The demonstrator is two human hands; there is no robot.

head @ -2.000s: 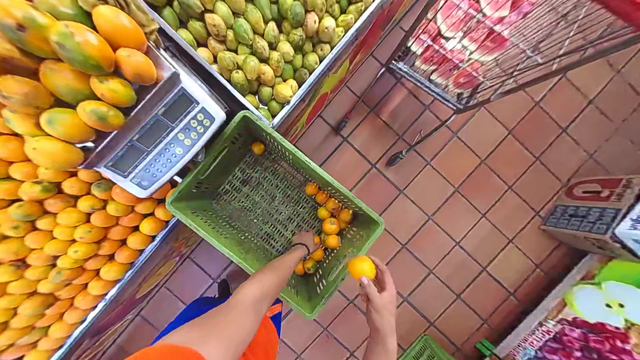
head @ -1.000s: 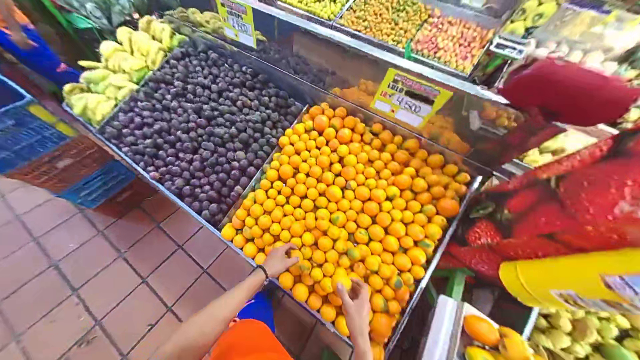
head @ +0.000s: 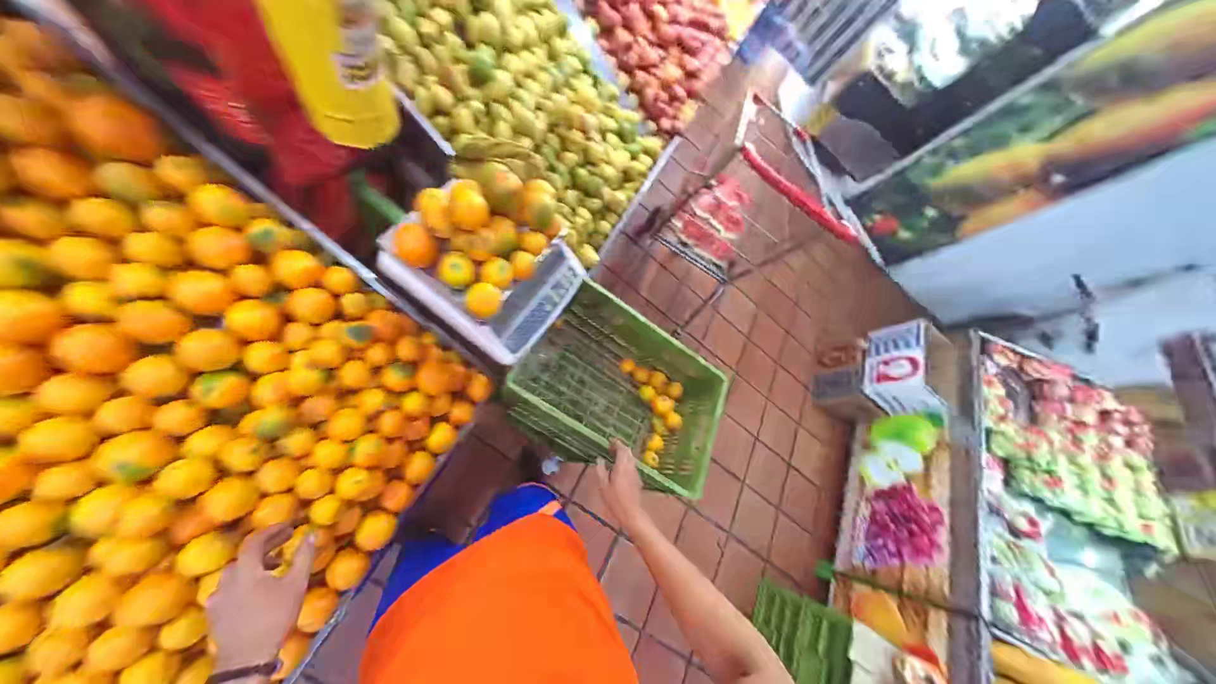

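My left hand [head: 256, 594], with a dark band at the wrist, lies over the slanting pile of small orange citrus fruits [head: 351, 427]. Its thumb and fingers are apart, and a fruit shows between them. My right hand [head: 622, 484] is at the near rim of a green plastic crate [head: 708, 427], its fingertips by the rim; blur hides whether they grip it, and no fruit shows in that hand. Several small orange fruits [head: 662, 406] lie along the right part of the crate. Beyond the pile, larger orange fruits [head: 468, 204] sit on a digital scale [head: 537, 302].
Green fruits [head: 532, 104] fill a bin behind the scale. A wire cart [head: 717, 271] holding packs of red fruit stands on the tiled floor [head: 760, 408]. At the right are a cardboard box [head: 898, 366], a printed fruit box [head: 902, 503], a second green crate [head: 803, 627] and a produce stand [head: 1073, 456].
One second ago both hands were at the citrus pile; my right hand is now at the crate. Two seconds ago it held an orange fruit, with my left hand in the crate. The view has swung widely.
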